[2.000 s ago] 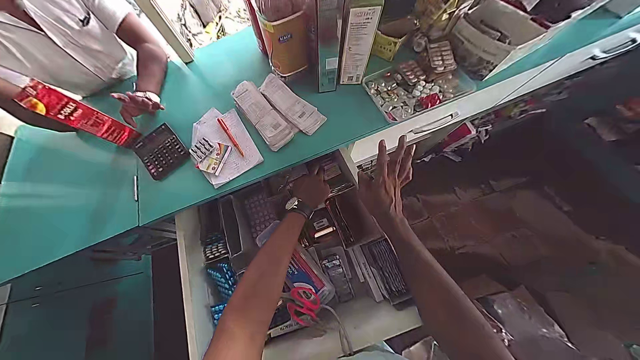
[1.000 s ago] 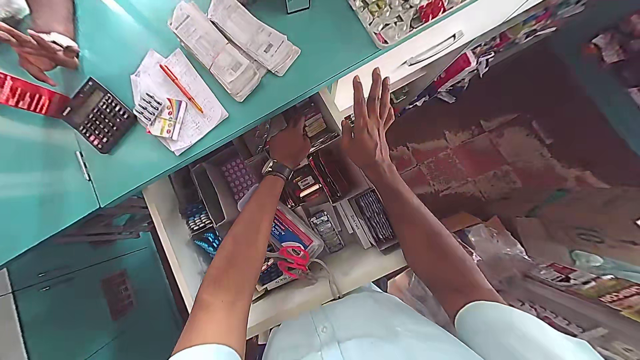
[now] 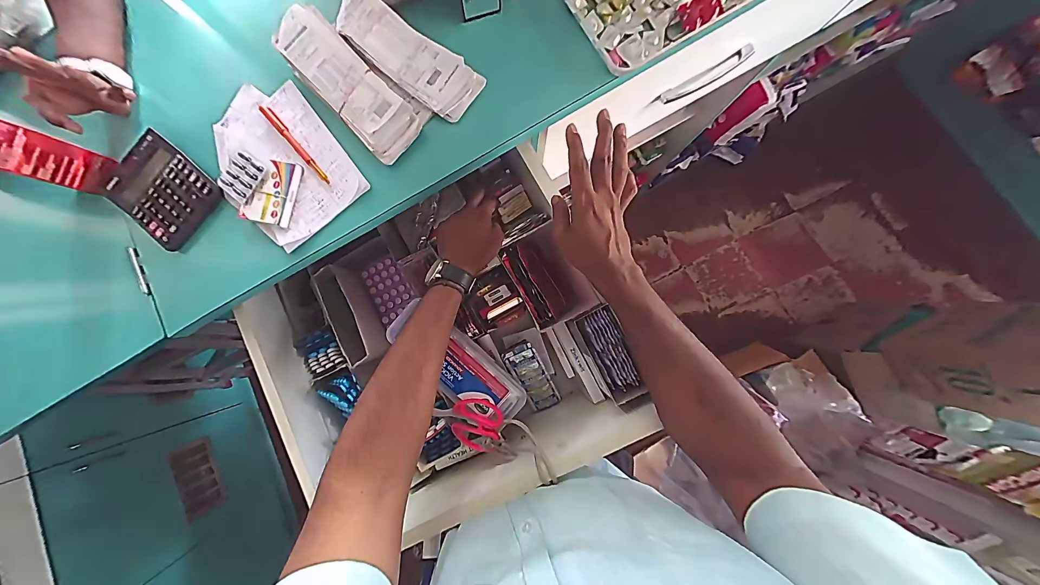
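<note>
My left hand [image 3: 471, 236], with a wristwatch [image 3: 449, 277] above it on the wrist, reaches into the back of an open drawer [image 3: 561, 431]. Its fingertips are among the packets there, and whether they grip anything is hidden. My right hand [image 3: 597, 199] is held over the drawer's right side with fingers spread and nothing in it. Around them in the drawer lie purple blister packs [image 3: 387, 286], dark red packets [image 3: 532, 284], striped strips [image 3: 609, 349], a plastic box [image 3: 479, 374] and scissors with red handles [image 3: 478, 424].
On the green counter are a calculator [image 3: 162, 188], papers [image 3: 325, 191] with an orange pen [image 3: 294, 145], bundles of slips [image 3: 349, 89] and a tray of small packets [image 3: 650, 28]. Another person's hand [image 3: 69, 89] rests near a red box [image 3: 49, 154]. Plastic bags [image 3: 812, 406] lie at lower right.
The view has tilted down and closer to the drawer. My left hand stays in the back of the drawer, and my right hand stays raised with its fingers apart.
</note>
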